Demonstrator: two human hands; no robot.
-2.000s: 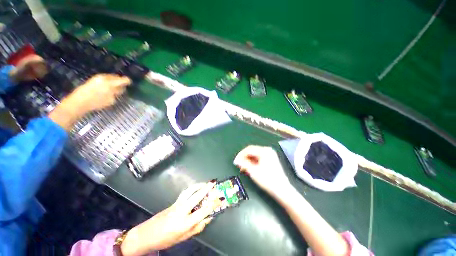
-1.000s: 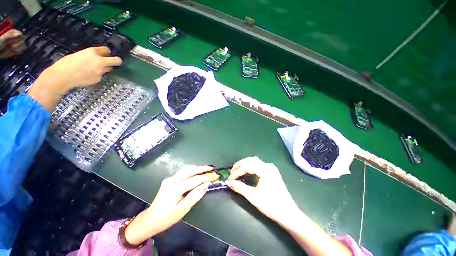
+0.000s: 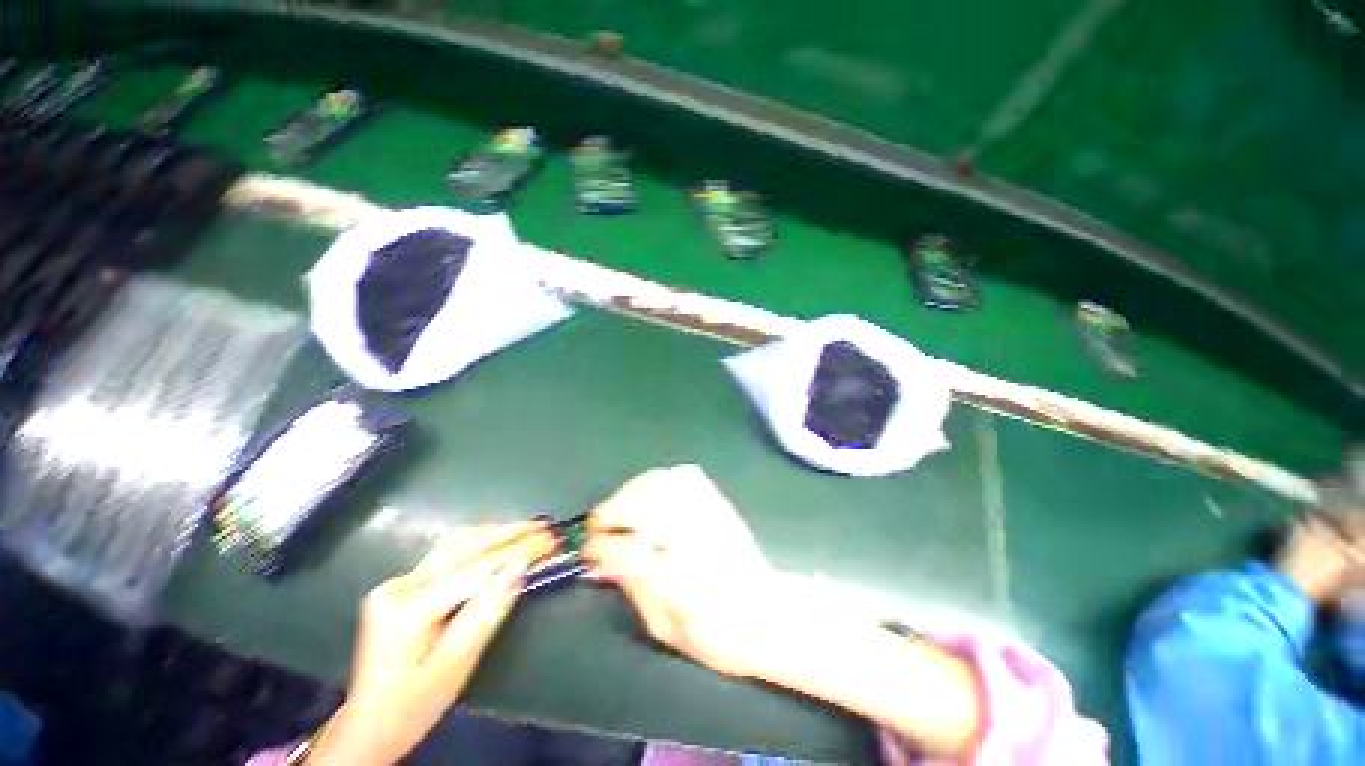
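A phone unit (image 3: pixel 557 566) is held tilted between my two hands, above the dark green bench. My left hand (image 3: pixel 434 629) grips its left end. My right hand (image 3: pixel 674 561) has its fingertips closed at its right end. Most of the unit is hidden by my fingers, and the image is blurred. I cannot tell whether a small part is between my right fingertips. The left parts bag (image 3: pixel 509 299) and the right parts bag (image 3: pixel 921 412) stand open beyond my hands, with black pieces inside.
A set-aside phone unit (image 3: pixel 307 472) lies left, beside a clear blister tray (image 3: pixel 113 449). Several phone units lie on the green conveyor belt (image 3: pixel 838 277) behind a worn whitish strip (image 3: pixel 704 314). Dark trays (image 3: pixel 90 210) are far left. A person's blue sleeve (image 3: pixel 1228 659) is at right.
My right hand came in from beside the right bag to the phone unit and stays there. The view has turned right; the left neighbour's arm has left it, and more of the right neighbour shows.
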